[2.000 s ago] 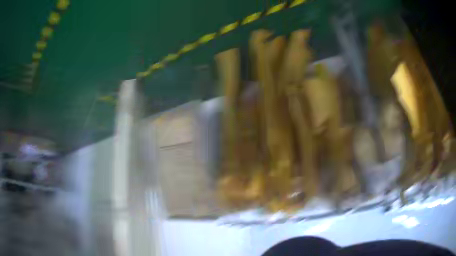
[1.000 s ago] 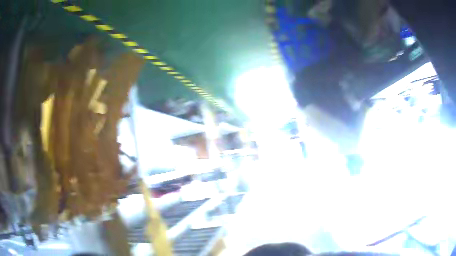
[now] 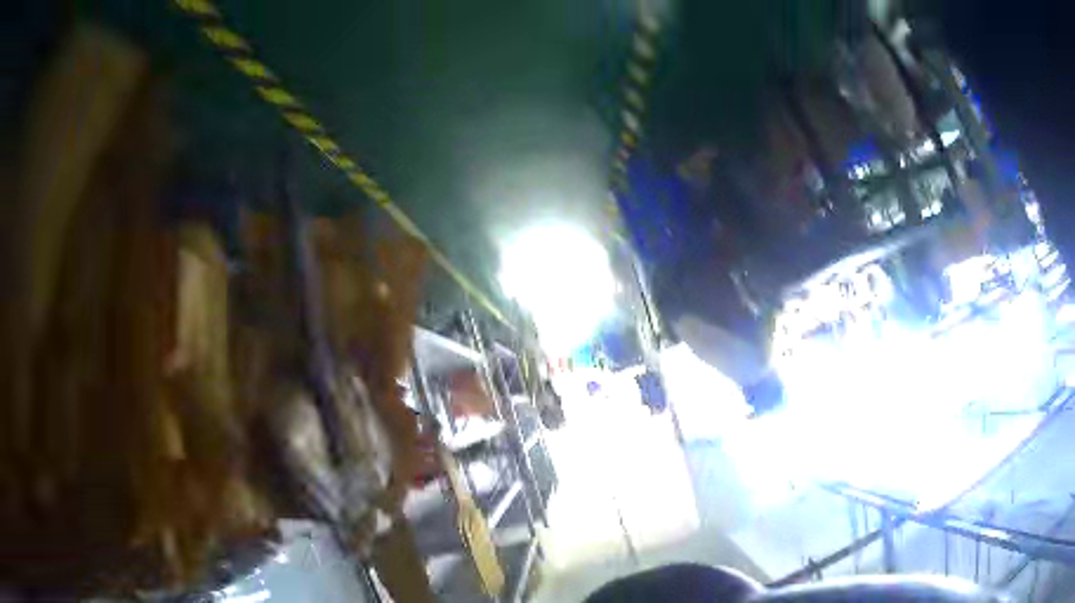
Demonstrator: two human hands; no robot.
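Note:
Neither of my hands is in view. Nearest on the left, brown card patterns hang densely in a row, blurred by motion. A greyish shiny piece, perhaps a clear plastic bag, hangs among them. The picture is upside down, with the floor at the top. A dark rounded shape cuts into the bottom edge; I cannot tell what it is.
A green floor runs between two yellow-black floor lines. Metal shelving stands beyond the patterns. On the right are a blue thing, dark blurred shapes and strongly overexposed bright areas. A pale panel stands at bottom centre.
The view has swung from the patterns to the aisle. Since the last earlier frame the patterns look larger and reach further right, and the shelving shows more clearly. No hand appears in any frame.

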